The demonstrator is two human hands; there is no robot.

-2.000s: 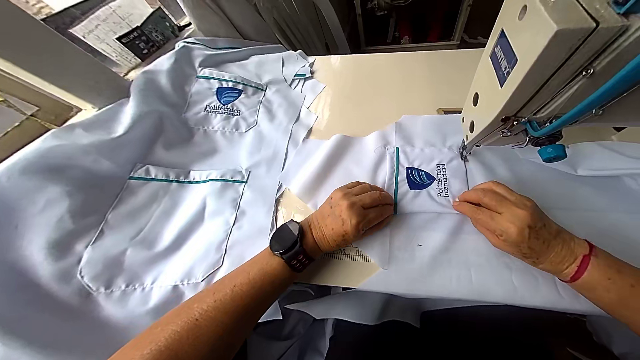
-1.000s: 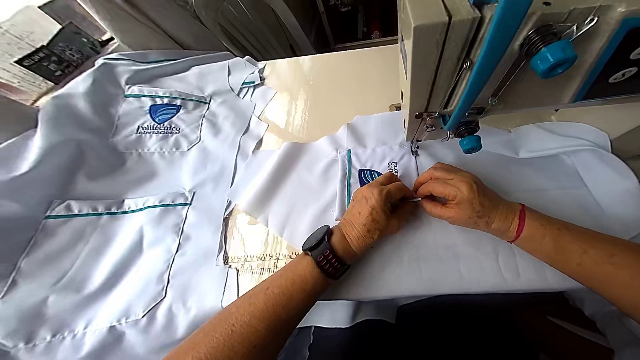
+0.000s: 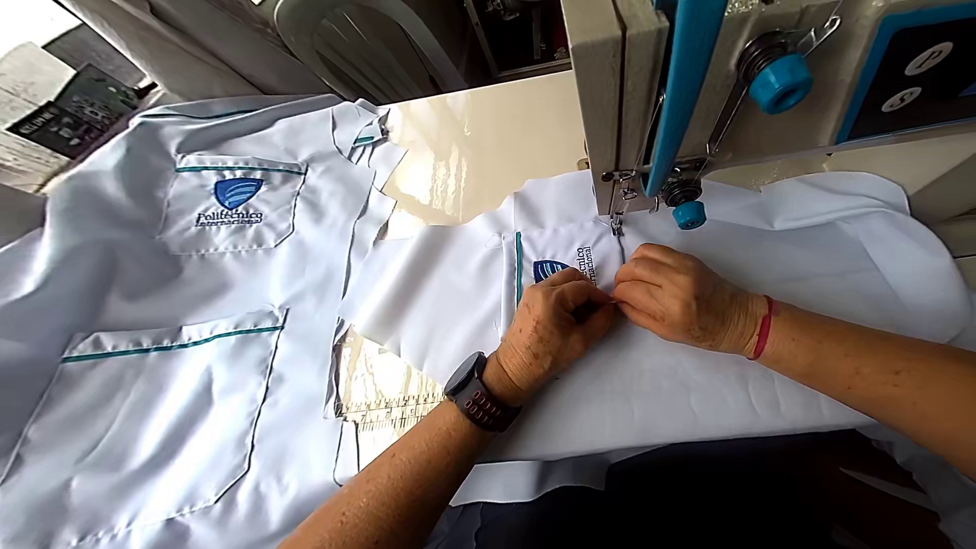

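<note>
My left hand (image 3: 560, 328), with a dark watch on its wrist, pinches the edge of a white fabric pocket (image 3: 534, 236) with a teal stripe and a blue embroidered shield. Fingertip to fingertip with it, my right hand (image 3: 679, 297) grips the same edge; a red band circles that wrist. Just above the hands, the presser foot (image 3: 616, 225) of a sewing machine (image 3: 618, 91) stands at the pocket's edge. The pocket lies on a white fabric panel (image 3: 762, 374). My fingers hide the pocket's lower corner.
A white garment (image 3: 305, 305) with two teal-striped pockets covers the left side. The glossy machine table (image 3: 488, 145) shows behind the fabric, and a measuring scale (image 3: 396, 408) lies between the garment and my left wrist. A plastic chair (image 3: 366, 38) stands beyond the table.
My left hand has moved from the pocket's teal stripe to its edge beside my right hand, where the fingers now meet. The view has shifted to the right.
</note>
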